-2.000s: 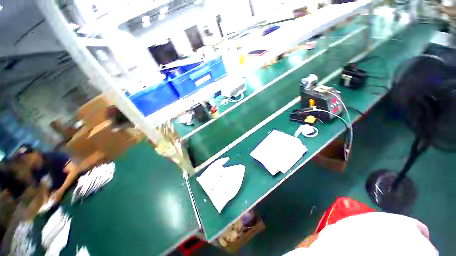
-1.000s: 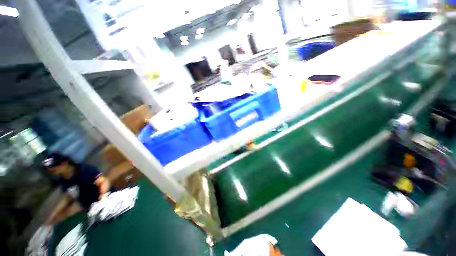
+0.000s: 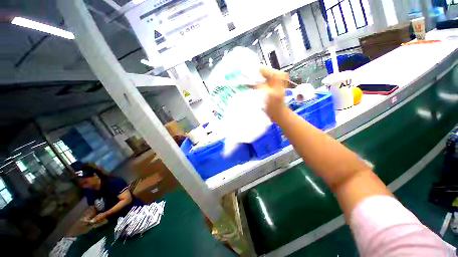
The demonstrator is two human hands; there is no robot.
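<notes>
A crumpled white plastic bag with green print (image 3: 240, 108) is held up in the middle of the view, blurred. My right hand (image 3: 275, 90) grips its right side, with the arm reaching in from the lower right. The bag hangs in front of two blue bins (image 3: 218, 159) on the shelf above the bench and hides part of them. My left hand is not in view.
On the shelf right of the bins stand a white lettered cup (image 3: 342, 93), an orange-yellow item (image 3: 357, 95) and a red-edged phone (image 3: 377, 89). A slanting white post (image 3: 135, 108) is at left. Beyond it, a person handles white panels (image 3: 139, 220) at the green table.
My right hand and the white bag have risen from the bottom edge to in front of the blue bins. The view has shifted, and the bench equipment is mostly out at the right.
</notes>
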